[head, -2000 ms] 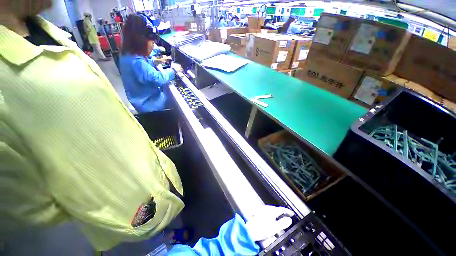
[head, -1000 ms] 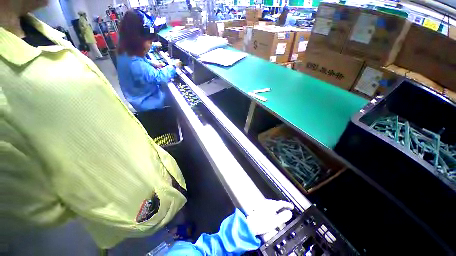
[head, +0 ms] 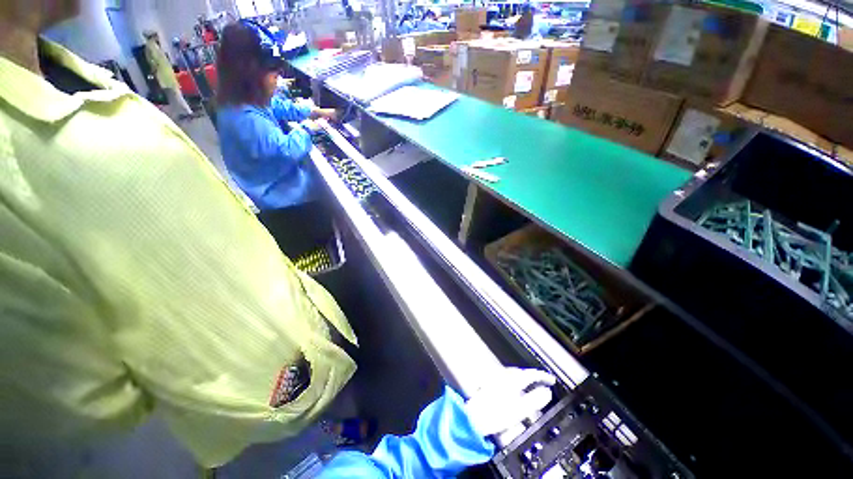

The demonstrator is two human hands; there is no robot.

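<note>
A black solder pallet (head: 599, 440) lies on the conveyor rails at the bottom, cut off by the lower edge. It has small dark bumps, white slots and bright parts near its middle. My left hand (head: 510, 400), in a white glove with a blue sleeve, is at the pallet's left end, its fingers bent over the pallet edge beside the rail. The fingertips' exact contact is partly hidden. My right hand is out of the picture. The silver-white conveyor rails (head: 412, 271) run away to the upper left, with a populated yellow-and-white board (head: 351, 178) farther along.
A person in a yellow-green smock (head: 159, 253) stands close at left; another in blue (head: 267, 154) works up the line. Right are a green bench (head: 561, 178) with pale strips, a black tote (head: 673, 210) of green strips, a scrap box (head: 510, 245) below, and cartons (head: 622, 117).
My left hand stays on the pallet's end. The view has shifted slightly. The yellow-green smock reaches slightly farther right, and the blue-smocked person's arms have moved.
</note>
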